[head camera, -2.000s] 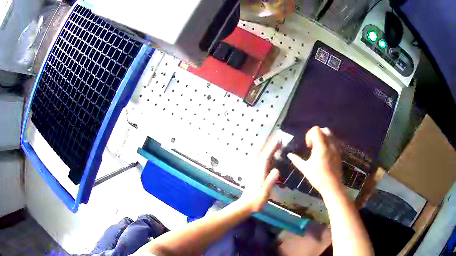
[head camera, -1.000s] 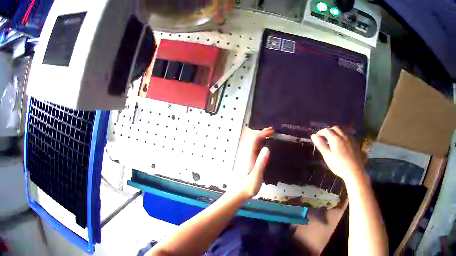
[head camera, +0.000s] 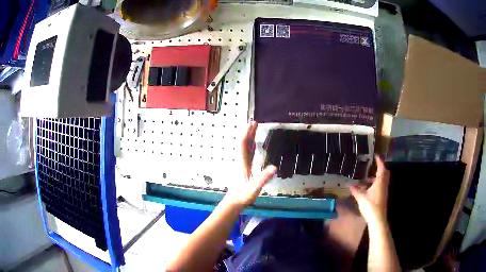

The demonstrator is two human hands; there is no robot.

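Note:
Several black parts (head camera: 312, 153) lie side by side in two tight rows on the white perforated bench, just below the dark mat. My left hand (head camera: 253, 172) is at the left end of the rows, fingers apart, its thumb tip at their lower left corner. Whether it touches them I cannot tell. My right hand (head camera: 374, 190) is beyond the right end, fingers apart, with a small gap to the parts. Neither hand holds a part.
The dark purple mat (head camera: 314, 74) lies behind the rows. A red plate (head camera: 197, 97) carries three black parts, beside a thin metal bar (head camera: 226, 69). A blue-rimmed parts tray (head camera: 109, 196) is at left, under a white machine head (head camera: 69, 64). An open carton (head camera: 439, 85) stands at right.
The view has turned and shifted. My hands have moved from the upper edge of the black parts outwards to their two ends. The parts now show as two rows between my hands.

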